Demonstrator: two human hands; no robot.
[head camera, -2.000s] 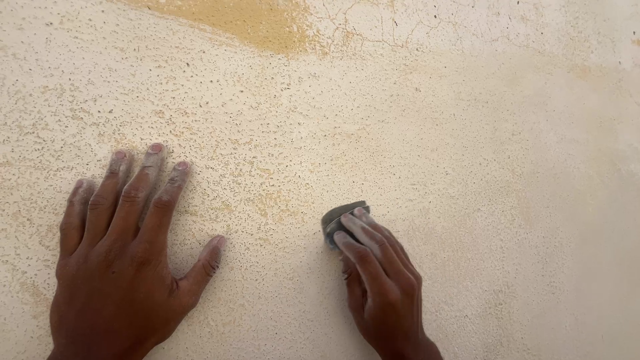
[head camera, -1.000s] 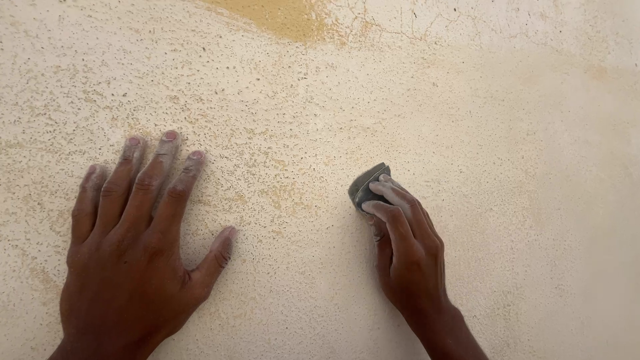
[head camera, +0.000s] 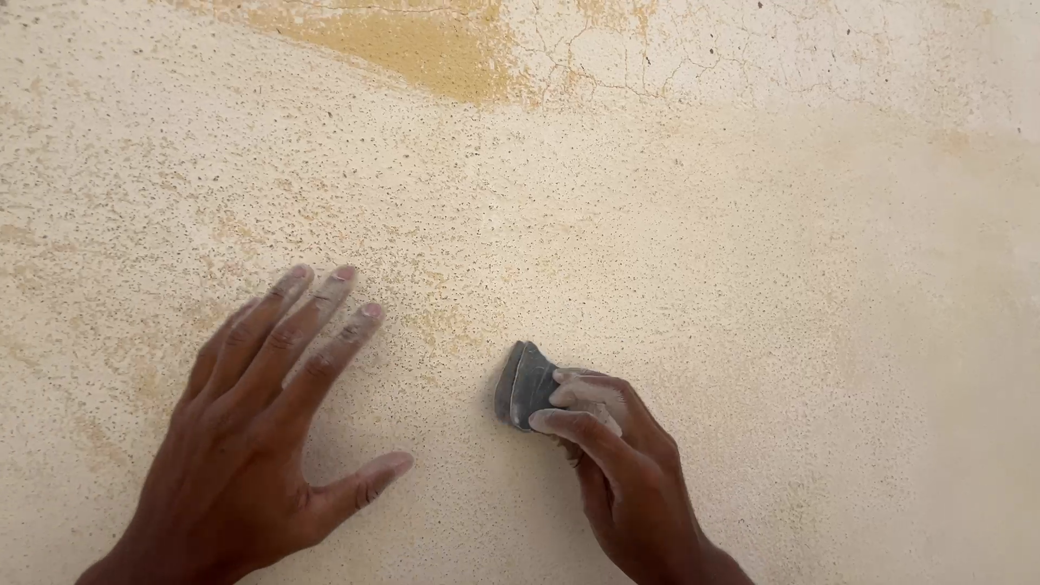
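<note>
A pale cream, speckled plaster wall (head camera: 691, 244) fills the head view. My left hand (head camera: 260, 431) lies with its palm side to the wall at the lower left, fingers and thumb apart, nothing in it. Dust whitens its fingertips. At the lower centre my right hand (head camera: 634, 463) pinches a folded piece of dark grey sandpaper (head camera: 532, 386) between its dusty fingers and its thumb, which is mostly hidden. The sandpaper is against the wall, a short way right of my left hand's thumb.
A yellow-ochre patch (head camera: 431, 53) shows on the wall at the top, left of centre. Fine cracks (head camera: 650, 81) run through the whitish surface to its right. Small dark pits dot the wall, most densely on the left.
My right hand, with the sandpaper, is now closer to my left hand and lower on the wall than one second ago. The fingers of my left hand now lean more to the right.
</note>
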